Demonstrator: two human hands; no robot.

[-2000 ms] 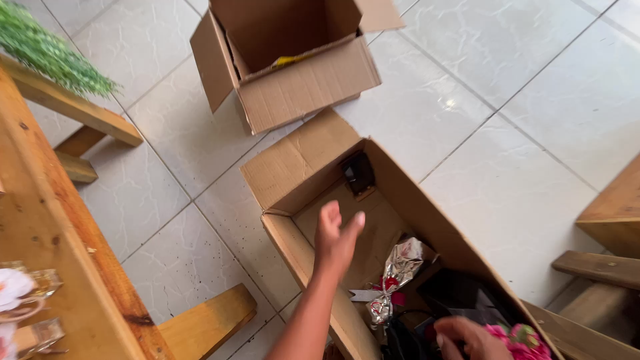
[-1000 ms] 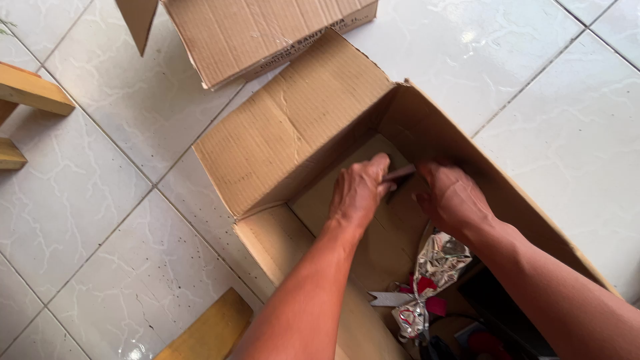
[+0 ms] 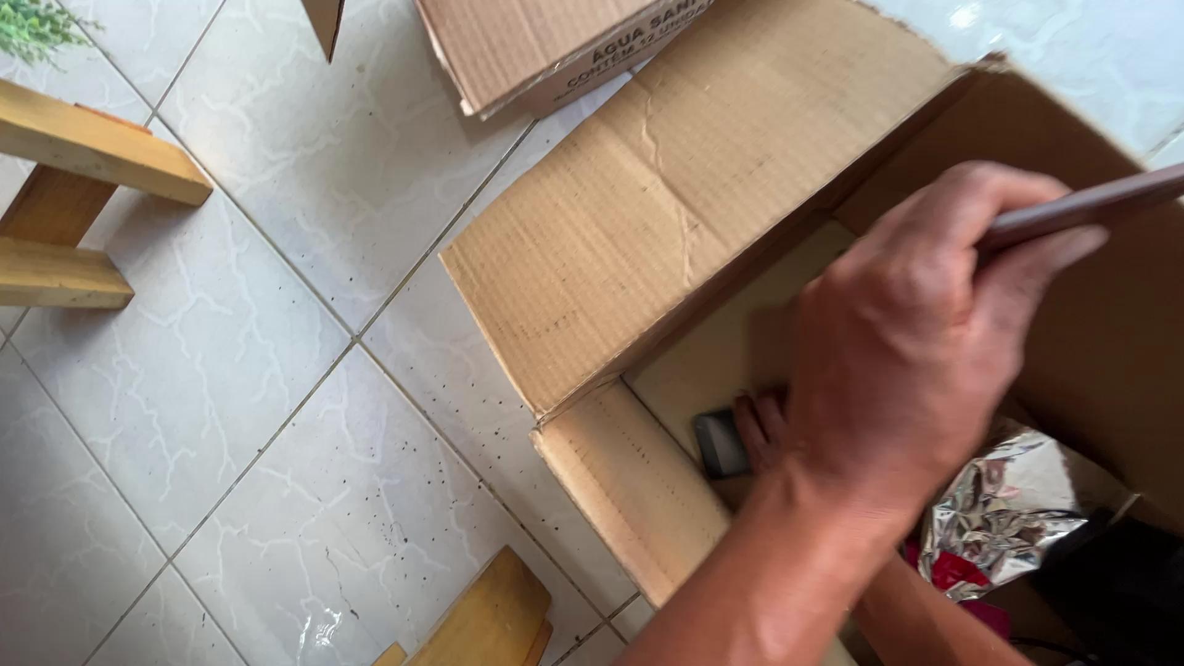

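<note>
Near the middle right of the head view, my left hand (image 3: 906,324) pinches a thin, flat, greyish object (image 3: 1091,208) between thumb and fingers, held edge-on above an opened cardboard box (image 3: 638,490). Beneath my left wrist, my right hand (image 3: 763,430) reaches across to the left inside the box. Its fingertips touch a small dark rectangular object (image 3: 721,444) by the box's side wall. The rest of my right hand is hidden by my left arm. Crumpled silver foil (image 3: 1004,509) with a red piece (image 3: 957,572) lies in the box, to the right of my arms.
A second cardboard box (image 3: 555,46) with printing stands beyond the first. Wooden furniture legs (image 3: 102,153) are at the left, another wooden piece (image 3: 481,620) at the bottom. Dark specks dot the tiled floor (image 3: 277,444). Green foliage (image 3: 37,28) shows at top left. Black material (image 3: 1119,583) fills the box's lower right.
My left hand has risen toward the view with the flat object. My right hand has moved left, under my left arm, to the dark object. The view is closer to the box than two seconds ago.
</note>
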